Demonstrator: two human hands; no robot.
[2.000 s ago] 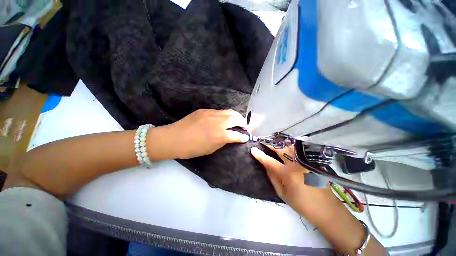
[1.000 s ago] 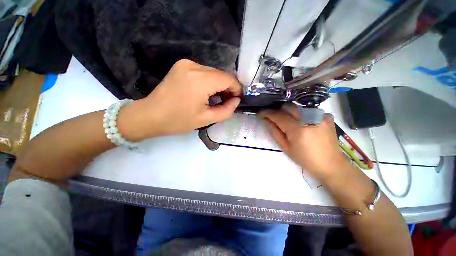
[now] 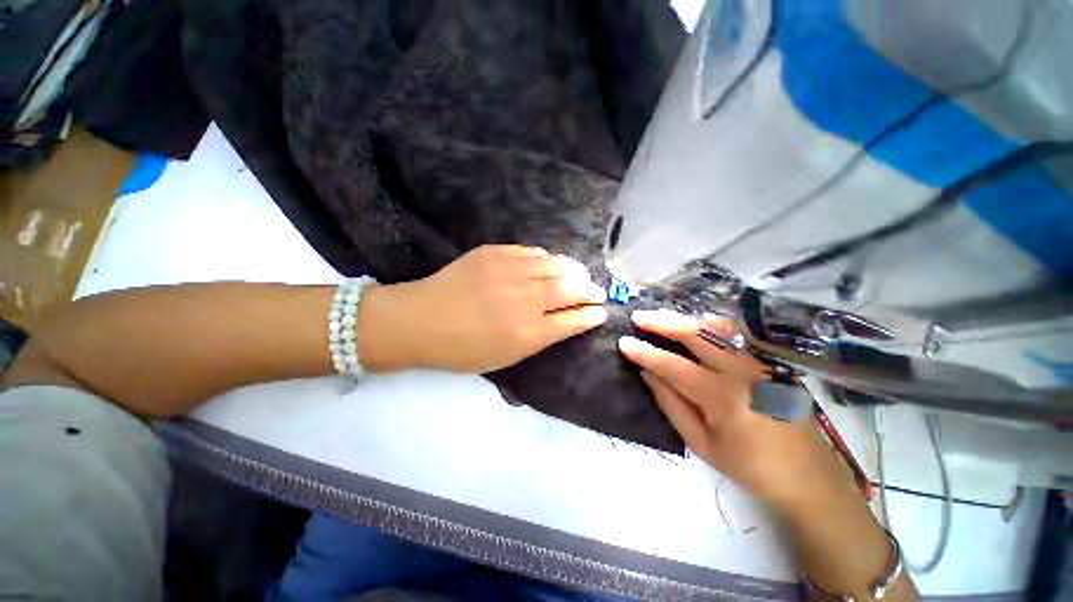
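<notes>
A dark garment panel [image 3: 471, 129] lies across the white table and under the sewing machine head [image 3: 706, 176]; its raw edge shows in front of the needle area. My left hand [image 3: 506, 308] lies on the cloth just left of the presser foot, fingertips close to it. My right hand [image 3: 718, 400] rests on the cloth at the right of the foot, fingers spread. Both hands press on the cloth; I cannot see any of it pinched between fingers. The needle tip is hidden by the machine head.
The machine head fills the upper right. Thread snips [image 3: 842, 453] and a pale cable [image 3: 941, 506] lie right of my right hand. The ruler-marked table edge [image 3: 412, 527] runs in front. Brown board [image 3: 47, 235] and dark cloth pieces [image 3: 141, 88] are at left.
One second ago my left hand was raised by the needle and the front of the table was bare. Now cloth lies in front of the foot and both hands are down on it. The view has shifted.
</notes>
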